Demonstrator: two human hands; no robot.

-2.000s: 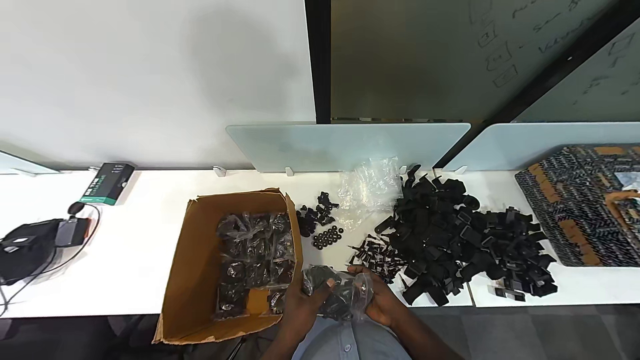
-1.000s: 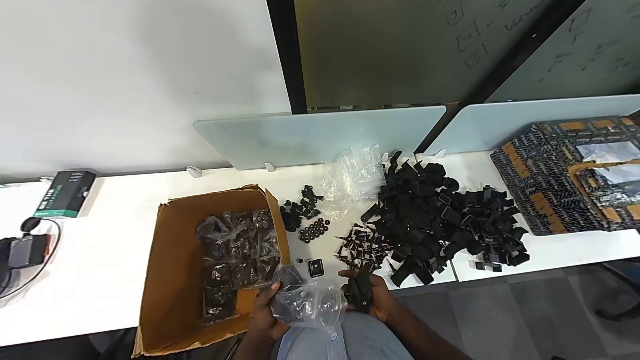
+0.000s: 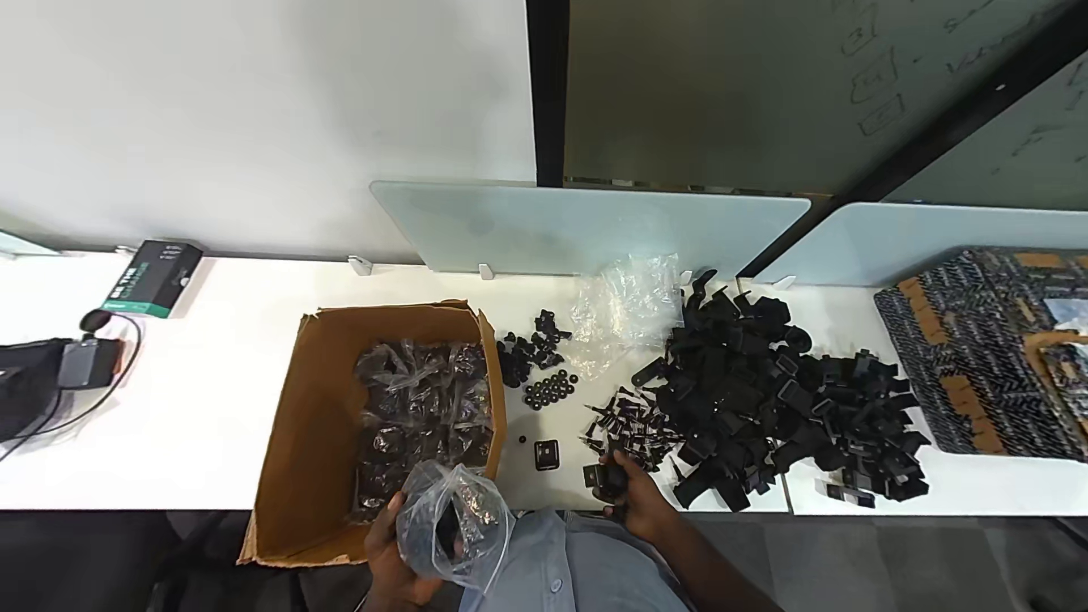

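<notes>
My left hand (image 3: 398,552) holds an opened clear plastic bag (image 3: 455,523) beside the cardboard box's near right corner; something dark shows inside the bag. In my right hand (image 3: 642,501) are black plastic parts (image 3: 605,480), held over the table's near edge. Between the hands a small square black part (image 3: 546,455) lies on the white table, with a tiny black piece (image 3: 522,439) near it. Several black rings (image 3: 551,389), black knobs (image 3: 531,348) and a heap of black screws (image 3: 633,425) lie farther back. A large pile of black plastic parts (image 3: 731,391) is right of them.
The open cardboard box (image 3: 285,425) holds several bagged black parts (image 3: 425,408). Empty clear bags (image 3: 629,306) lie by the glass divider (image 3: 595,229). A black and green box (image 3: 153,279) and a cabled device (image 3: 89,364) are at left; a patterned brown-black box (image 3: 977,357) is at right.
My hands have moved apart; the bag both held two seconds ago is now in my left hand only. A square black part now lies on the table, absent in the oldest frame.
</notes>
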